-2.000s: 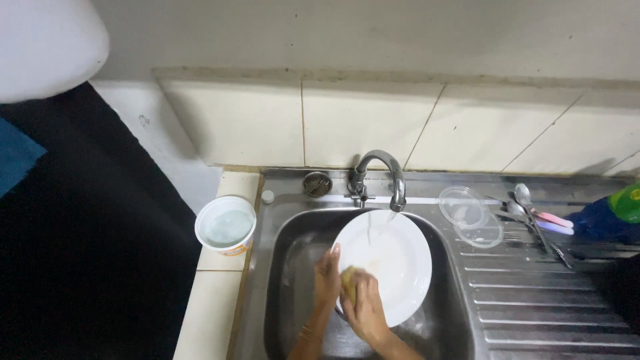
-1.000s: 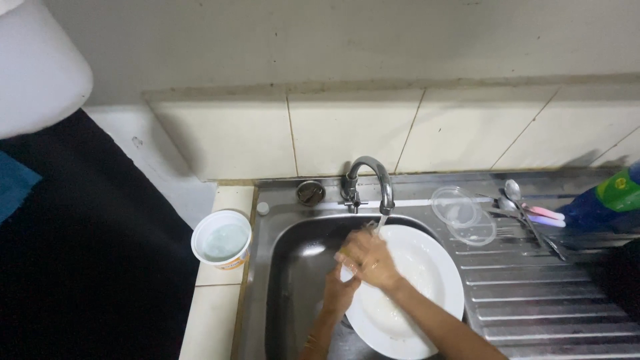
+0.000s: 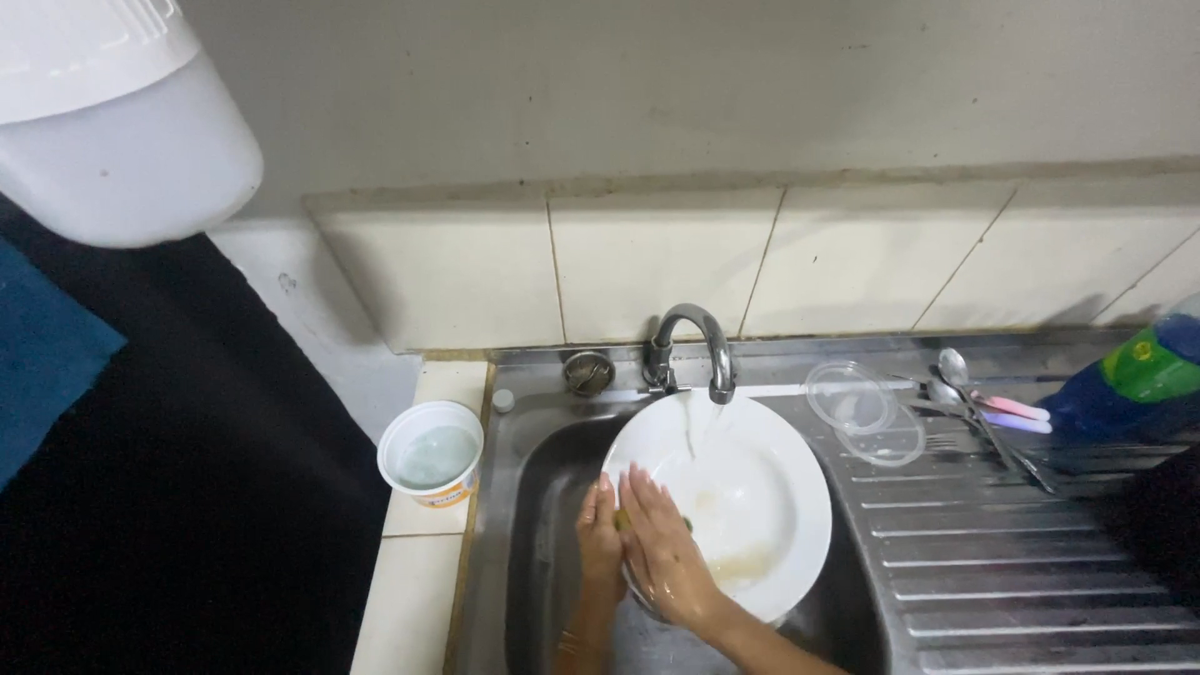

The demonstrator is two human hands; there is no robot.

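Note:
A white plate [image 3: 750,497] lies tilted in the stainless steel sink [image 3: 553,469], with a yellowish-brown smear on its lower part. Water runs onto it from the curved metal faucet [image 3: 698,342]. At the plate's left rim, my left hand [image 3: 600,539] is against the edge; its thumb is up and its grip below is partly hidden. My right hand [image 3: 661,553] lies flat over the left part of the plate, fingers extended together, pressing a yellow-green sponge [image 3: 623,520] that is mostly hidden under it.
Left of the sink, a white plastic tub [image 3: 431,450] with cloudy liquid stands on the tiled ledge. On the drainboard [image 3: 1012,562] at right are clear plastic lids [image 3: 851,398], spoons and other cutlery [image 3: 1012,412], and a blue-green bottle [image 3: 1134,375]. A drain strainer [image 3: 589,373] sits behind the sink.
My right hand has come down from near the faucet stream onto the plate's left side. The plate sits higher, under the faucet, than one second ago. My left hand is at its left rim.

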